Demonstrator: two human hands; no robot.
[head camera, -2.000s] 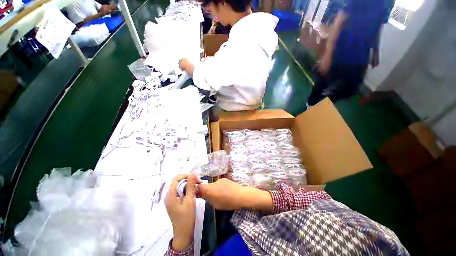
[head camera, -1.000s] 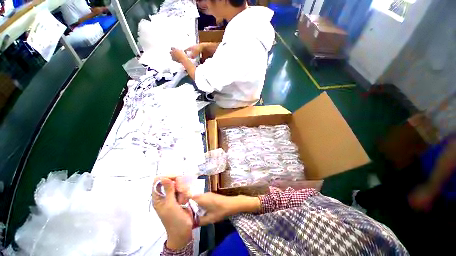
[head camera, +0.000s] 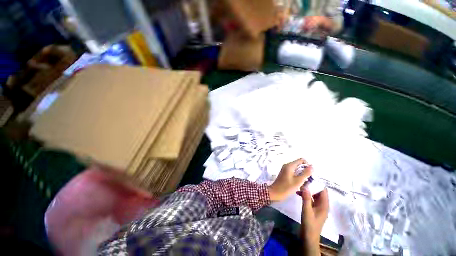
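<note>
My left hand (head camera: 290, 181) is closed on a small white cable (head camera: 301, 169), a loop of which shows between its fingers. My right hand (head camera: 314, 202) meets it just below and to the right, its fingertips at a small dark and white part of the same item. Many white cable pieces (head camera: 250, 150) lie on the white paper cover (head camera: 325, 235) left of and beyond my hands. An overexposed white heap, likely poly bags (head camera: 295, 102), lies beyond them. More blurred white cords and small blocks (head camera: 387, 227) lie at the right.
A tall stack of brown cardboard pads (head camera: 115, 110) stands at the left. A pinkish rounded shape (head camera: 95, 210), blurred, is below it. A dark green bench (head camera: 400, 120) runs behind. Across it, a person's hands (head camera: 317, 24) are near white bundles (head camera: 300, 54).
The view has swung left: the open carton and the coworker in white are out of view, and the cardboard stack has come in. Both hands remain together on a small white item.
</note>
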